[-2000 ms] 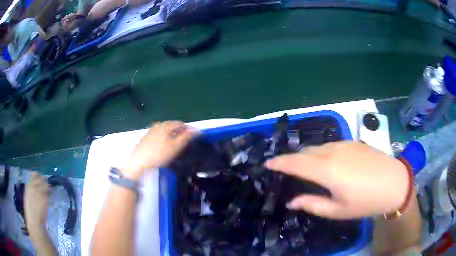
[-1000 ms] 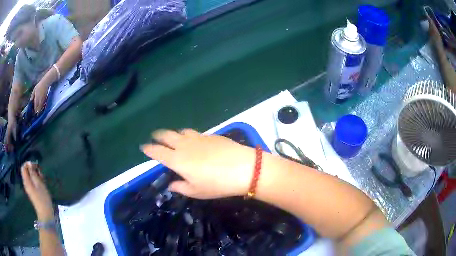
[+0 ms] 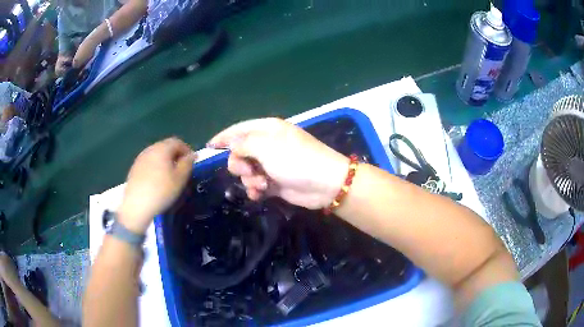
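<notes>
A black curved headband (image 3: 221,281) hangs in a loop over the blue parts tub (image 3: 168,274), its ends up at my hands. My left hand (image 3: 157,179) grips near one end at the tub's back left corner. My right hand (image 3: 282,159) is beside it, fingers curled at the other end; the fingertips nearly meet. What exactly lies between the fingertips is too small to tell. Black plastic pieces (image 3: 301,281) fill the tub, some shiny. The tub sits on a white sheet (image 3: 387,96).
Right: pale slab with black disc (image 3: 410,106), dark green lanyard (image 3: 403,150), loose blue cap (image 3: 481,147), two aerosol cans (image 3: 485,57), dark pliers (image 3: 525,207), fan (image 3: 567,153). Another black band (image 3: 202,57) lies on the green belt (image 3: 288,64). Other people's arms (image 3: 105,32) show at left.
My right hand has drawn back from over the belt and curled its fingers. My left hand has come in beside it. The band now hangs between them over the tub. The view has shifted.
</notes>
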